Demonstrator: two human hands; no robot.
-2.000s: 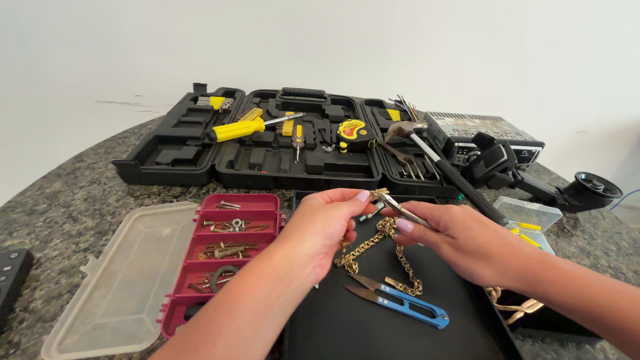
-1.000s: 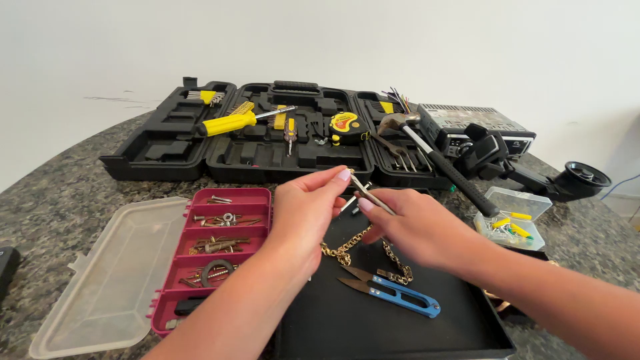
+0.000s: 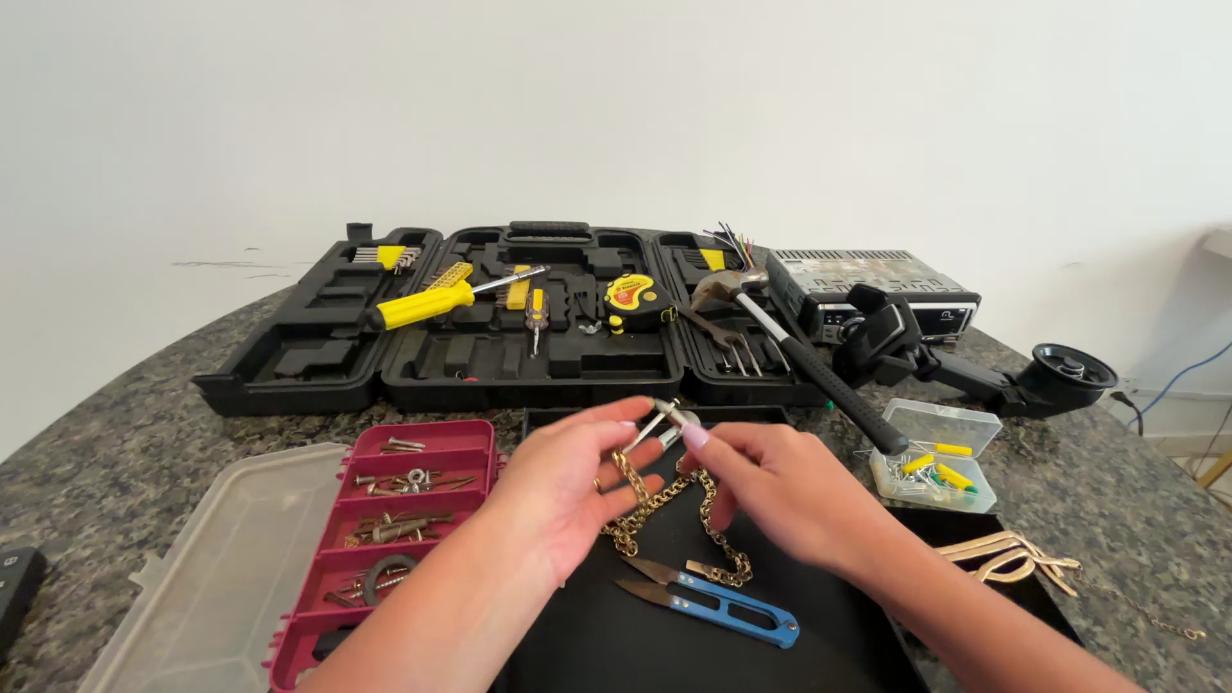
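My left hand (image 3: 573, 481) has its fingers spread, with part of a gold-coloured chain (image 3: 630, 481) draped over them. A slim metal tool (image 3: 676, 416), its kind unclear, is pinched in my right hand (image 3: 770, 481), its tip close to my left fingertips. The rest of the chain lies on a black tray (image 3: 597, 635) below my hands. Blue-handled thread snips (image 3: 736, 611) lie beside it, blades pointing left. Behind my fingers, another shiny metal object is partly hidden.
Behind the tray, an open black tool case (image 3: 529, 390) holds a yellow screwdriver (image 3: 423, 306) and tape measure (image 3: 635, 300). A hammer (image 3: 818, 375) leans over its right edge. Left is a magenta organizer (image 3: 371, 438); right are a car stereo (image 3: 871, 274), phone mount (image 3: 962, 371) and clear box (image 3: 934, 491).
My left fingers have spread, and chain links now hang over them. My right hand has moved slightly away from my left, still holding the metal tool.
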